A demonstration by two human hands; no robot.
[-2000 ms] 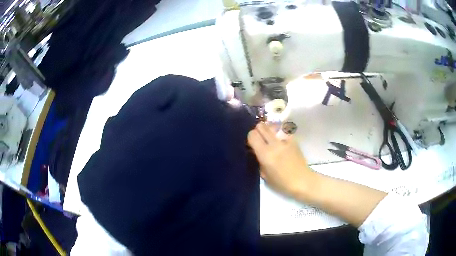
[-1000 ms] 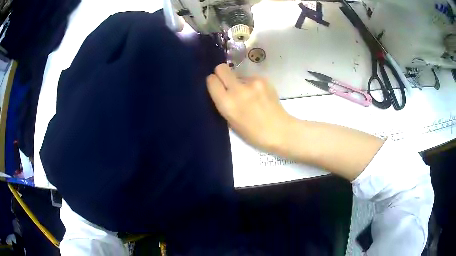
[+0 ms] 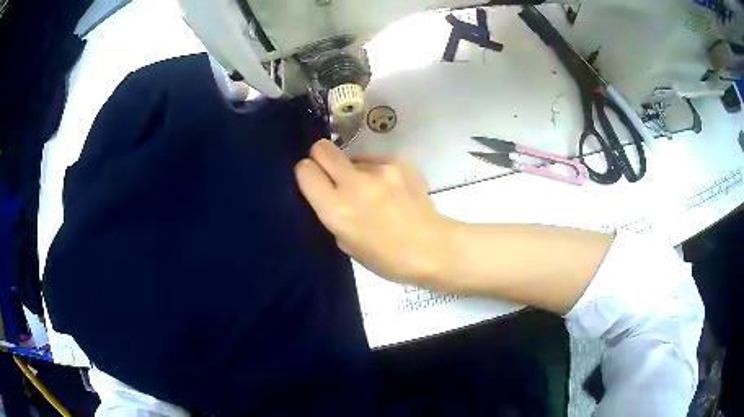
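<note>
A large dark navy cloth (image 3: 196, 244) covers the left of the white table and hangs over its front edge. My right hand (image 3: 379, 212) pinches the cloth's right-hand edge between thumb and fingers, just below the needle area of the white sewing machine (image 3: 391, 12). A cream ribbed knob (image 3: 347, 99) sits right above my fingertips. The needle and presser foot are mostly hidden behind the machine head and cannot be made out. My left hand is not visible; only its white sleeve shows at the lower left, below the cloth.
Pink-handled snips (image 3: 534, 160) lie open right of my hand. Black shears (image 3: 608, 134) lie beyond them. Dark fabric scraps (image 3: 471, 34) lie on the machine bed. A round metal disc (image 3: 381, 120) is right of the knob. Ruler marks (image 3: 428, 298) run along the table's front. More dark cloth hangs far left.
The view has shifted, so the machine and tools stand elsewhere in the picture. My right hand still pinches the cloth edge near the knob. The snips and shears lie as before.
</note>
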